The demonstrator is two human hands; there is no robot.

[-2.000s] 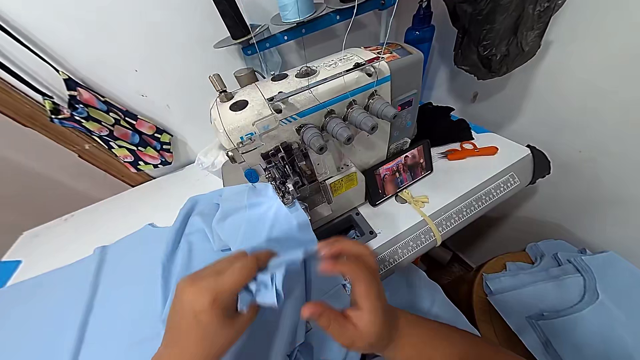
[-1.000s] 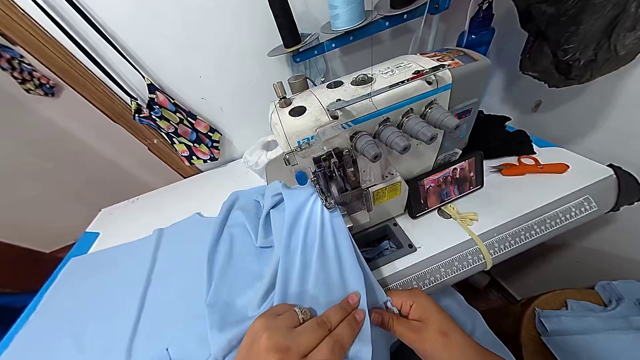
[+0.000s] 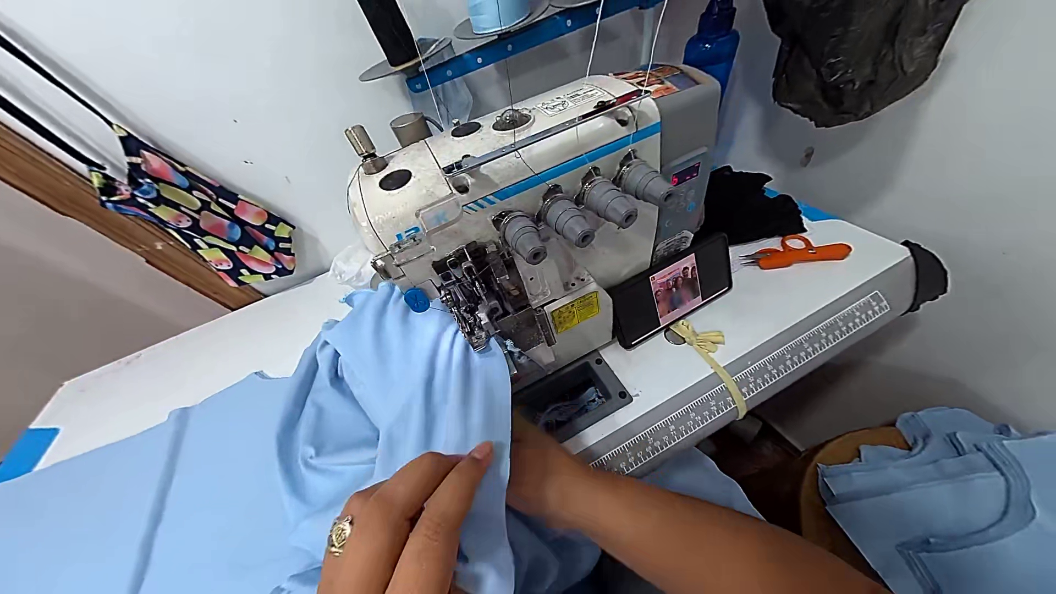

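Light blue fabric (image 3: 412, 379) spreads over the left of the table and runs up to the presser foot (image 3: 478, 334) of a white overlock sewing machine (image 3: 569, 181). My left hand (image 3: 412, 520), with a ring on one finger, lies on the fabric near its right edge, below the foot; its thumb is hidden, so a grip cannot be told. My right hand (image 3: 532, 466) reaches in from the right beside that edge, just below the machine. Its fingers are hidden behind the fabric, and whether they hold it cannot be told.
A phone (image 3: 676, 289) leans against the machine's right side. Orange thread snips (image 3: 800, 252) lie by a black cloth (image 3: 751, 206). A measuring tape (image 3: 742, 384) runs along the table edge under a yellow tie (image 3: 714, 363). Cut blue pieces (image 3: 949, 495) rest on a round stool (image 3: 850, 454).
My right hand has moved up along the fabric's right edge toward the machine. Two seconds ago both hands were raised with a fabric edge between them; my left hand now lies on the fabric.
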